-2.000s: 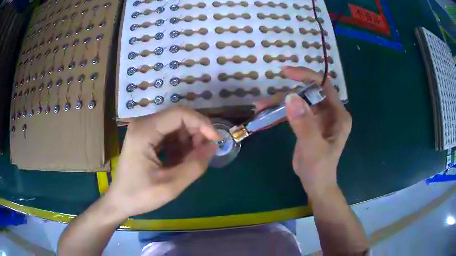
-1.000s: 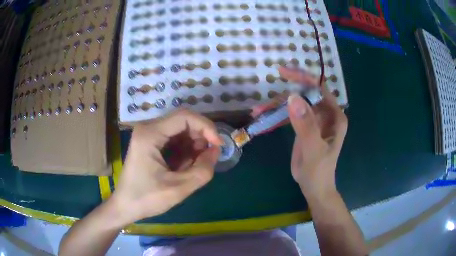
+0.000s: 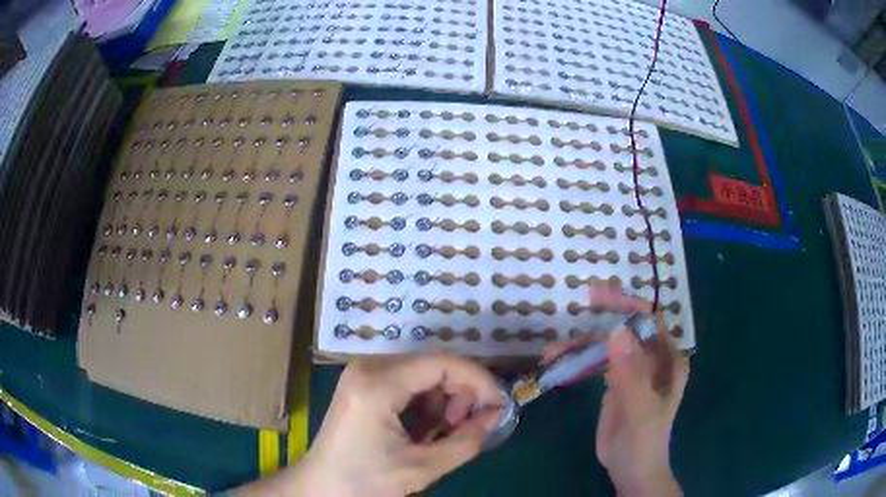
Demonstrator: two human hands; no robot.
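My right hand (image 3: 636, 388) holds the slim grey corded hand tool (image 3: 575, 365). Its gold-coloured tip (image 3: 527, 390) points down and left, beside my left fingertips. My left hand (image 3: 413, 417) has thumb and index finger pinched together over the bottle (image 3: 502, 427), which is mostly hidden behind the fingers. Whatever is between the fingertips is too small and blurred to tell. The dark red tool cord (image 3: 639, 175) runs up over the white slotted tray (image 3: 505, 342). Silvery discs sit in the tray's left cutouts.
A brown cardboard tray (image 3: 185, 364) with rows of discs and leads lies left. Dark stacked trays (image 3: 49, 194) stand far left. More white trays (image 3: 491, 49) lie behind, and another stack (image 3: 860, 301) stands at right. A red label (image 3: 740, 196) lies right rear.
The view has tilted up, so the trays and hands appear lower and the trays behind now show. The hands keep nearly the same pose at the bottle.
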